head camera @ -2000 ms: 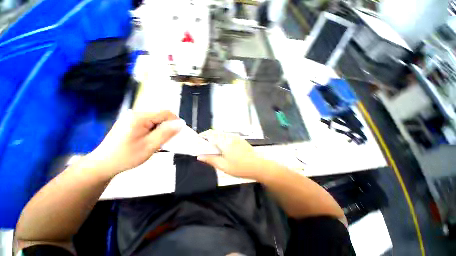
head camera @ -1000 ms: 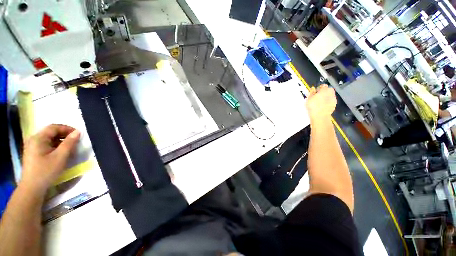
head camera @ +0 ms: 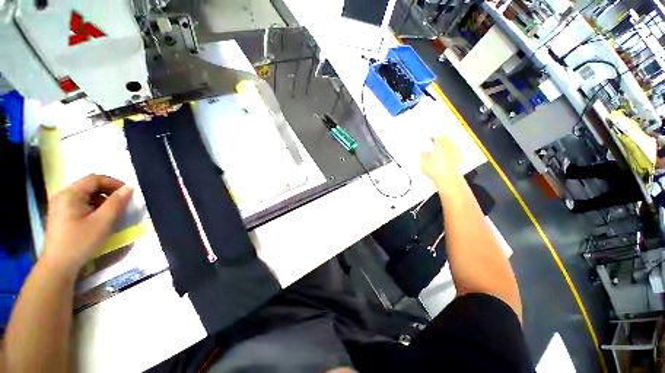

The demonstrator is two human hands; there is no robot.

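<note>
The black zipper gusset panel (head camera: 191,211) lies from under the sewing head down over the table's near edge. A silvery-pink zip line runs down its middle, with a small slider at the near end. My left hand (head camera: 82,222) is left of the panel over the pale feed plate (head camera: 244,153), fingers curled towards the thumb; whether it holds anything is unclear. My right hand (head camera: 442,162) is far right over the white table, overexposed, and its fingers are hard to make out. The brass-coloured clamp (head camera: 159,111) sits at the panel's far end.
The white sewing machine head (head camera: 87,55) overhangs at upper left. Green-handled snips (head camera: 340,135) lie right of the plate. A small blue box (head camera: 397,84) holds dark items. Black pieces (head camera: 419,244) hang below the table edge. Blue crates (head camera: 13,269) stand far left.
The white piece both hands held two seconds ago is no longer clearly seen. My hands have parted; my right hand went far right, then came back over the table. The view has swung right.
</note>
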